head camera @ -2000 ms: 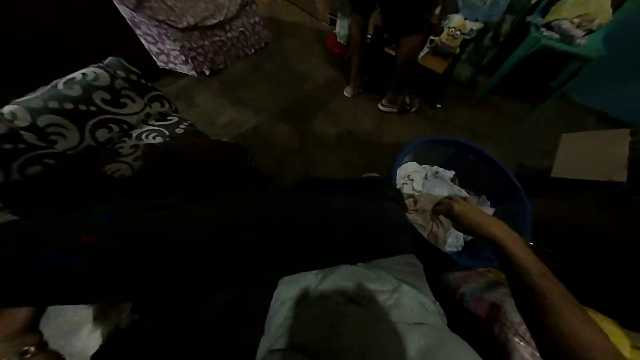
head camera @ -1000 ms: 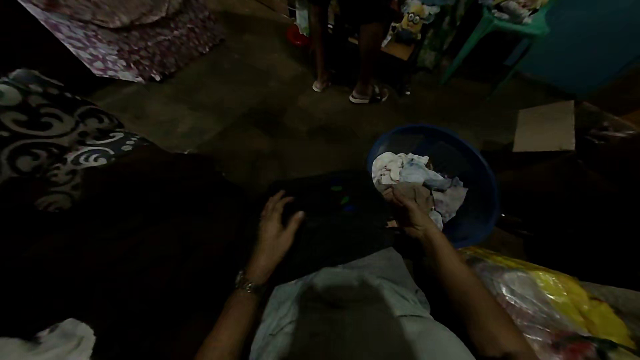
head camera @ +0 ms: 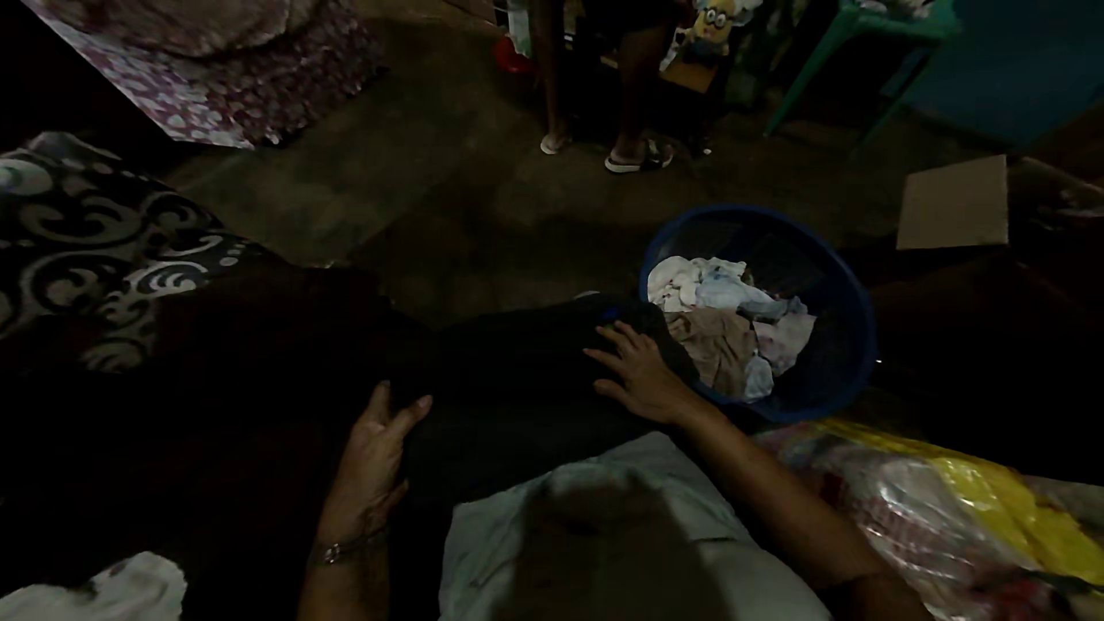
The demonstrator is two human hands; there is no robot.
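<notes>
A dark cloth garment (head camera: 526,371) lies spread across my lap. My right hand (head camera: 642,375) rests on its right part with fingers apart, palm down. At its left edge is my left hand (head camera: 379,448), thumb and fingers apart; whether it pinches the dark cloth is hard to see. A light cloth (head camera: 604,535) lies nearer my body, below the dark one. Just right of my right hand stands a blue plastic basin (head camera: 849,345) holding crumpled clothes (head camera: 720,336), white, light blue and tan.
Plastic bags (head camera: 940,509), clear and yellow, lie at lower right. A cardboard piece (head camera: 953,204) is beyond the basin. A person in sandals (head camera: 638,159) stands ahead, near a green plastic chair (head camera: 828,52). Patterned fabric (head camera: 112,250) is at left, a white cloth (head camera: 112,591) at lower left.
My right hand has moved from the clothes in the basin onto the dark garment. My left hand has come from the lower left corner to the garment's left edge.
</notes>
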